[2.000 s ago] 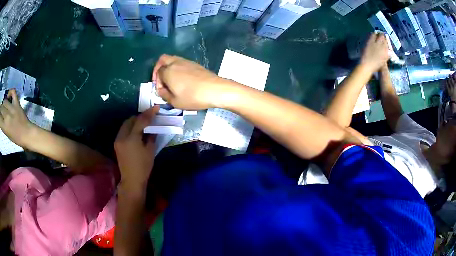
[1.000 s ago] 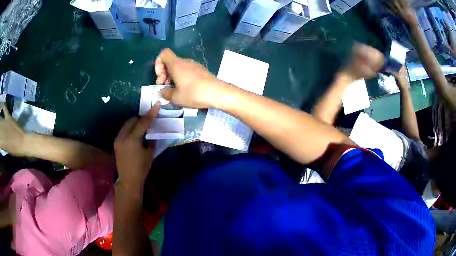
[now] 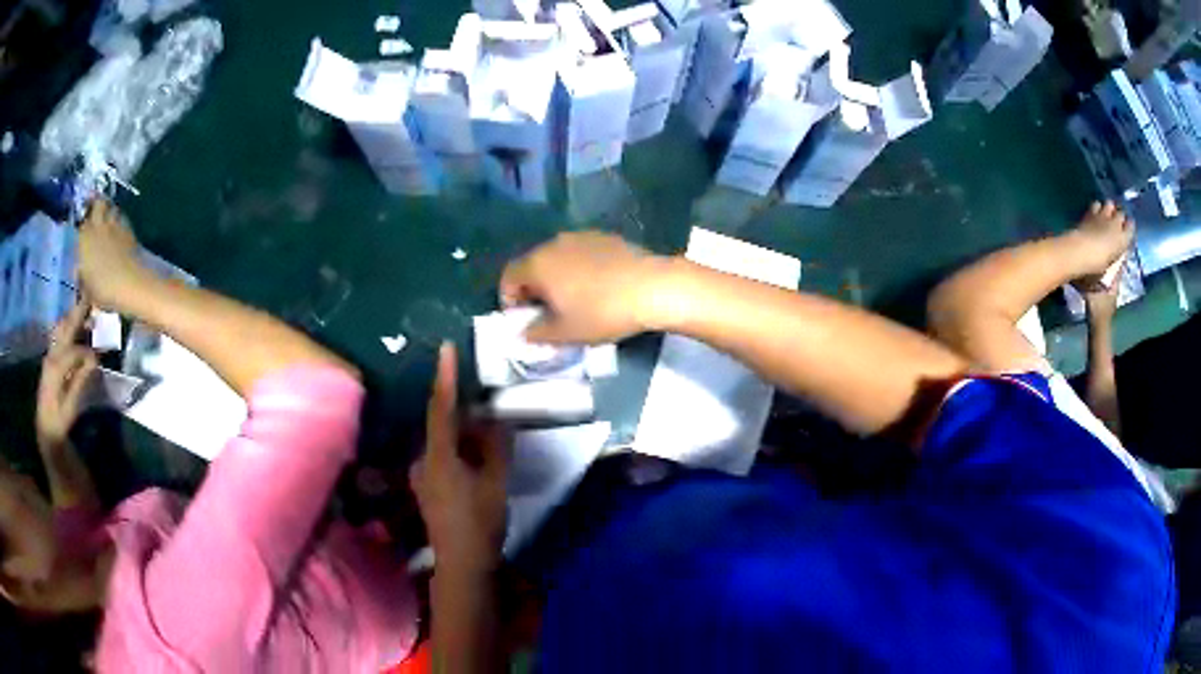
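A small open white carton point(image 3: 543, 403) lies at the bench edge in front of me, with a pale rounded piece inside. My right hand point(image 3: 580, 292) is over its far side, fingers bent down; the fingertips are blurred, and whether they pinch anything is hidden. My left hand point(image 3: 461, 481) is at the carton's near left corner, index finger pointing up and off the carton; its grip is unclear. A white sheet point(image 3: 547, 477) sticks out below the carton. Another white sheet point(image 3: 705, 395) lies under my right forearm.
Several upright white and blue cartons point(image 3: 593, 119) with open flaps stand at the far edge. More cartons point(image 3: 1133, 132) are at far right. A clear plastic bundle point(image 3: 138, 99) lies far left. A person in pink point(image 3: 264, 527) works at left; another person's hands point(image 3: 1104, 244) are at right.
The view has shifted, showing more of the far cartons. My left index finger has lifted off the carton and points up. My right hand stays over the carton. The neighbour's arm at left has reached farther forward.
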